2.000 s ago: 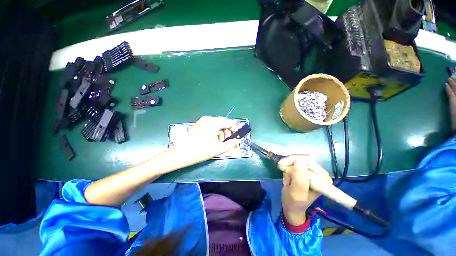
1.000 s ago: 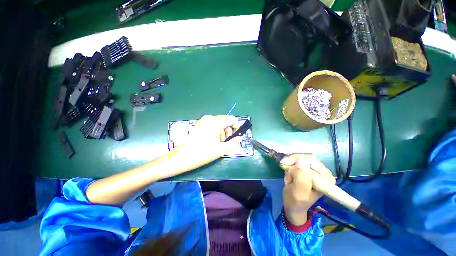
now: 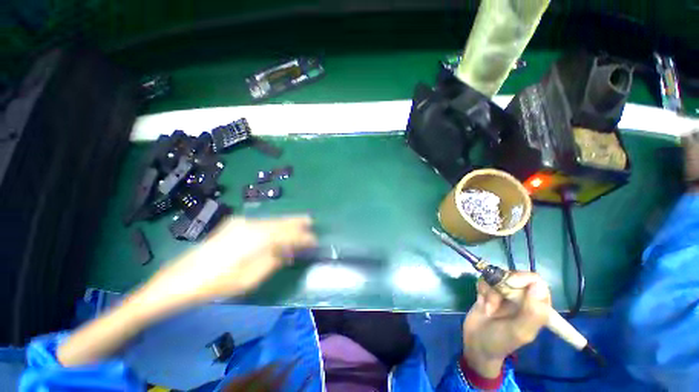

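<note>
My left hand [image 3: 264, 246] is motion-blurred over the left middle of the bench. A long dark flat object [image 3: 345, 257], also blurred, sticks out to the right from its fingertips; what it is cannot be told. My right hand [image 3: 506, 320] is shut on the soldering iron [image 3: 566, 331], with its cream handle running down to the right. The iron's metal tip points up-left, just below the tan cup [image 3: 452, 217] of tiny silvery bits. Black modules [image 3: 172, 178] lie in a heap at the left, with two small ones [image 3: 263, 192] to their right.
The soldering station [image 3: 586, 187], its light glowing red, and a black fan [image 3: 441, 130] stand behind the cup. Cords hang over the bench front. A phone assembly [image 3: 285, 78] lies beyond the white strip [image 3: 345, 119]. Another person's blue sleeve [image 3: 667, 283] is at the right.
My left hand has moved left from the pale plate, which no longer shows in its place. The iron has moved right and its tip points more upward. The view has shifted, and the station light now shows.
</note>
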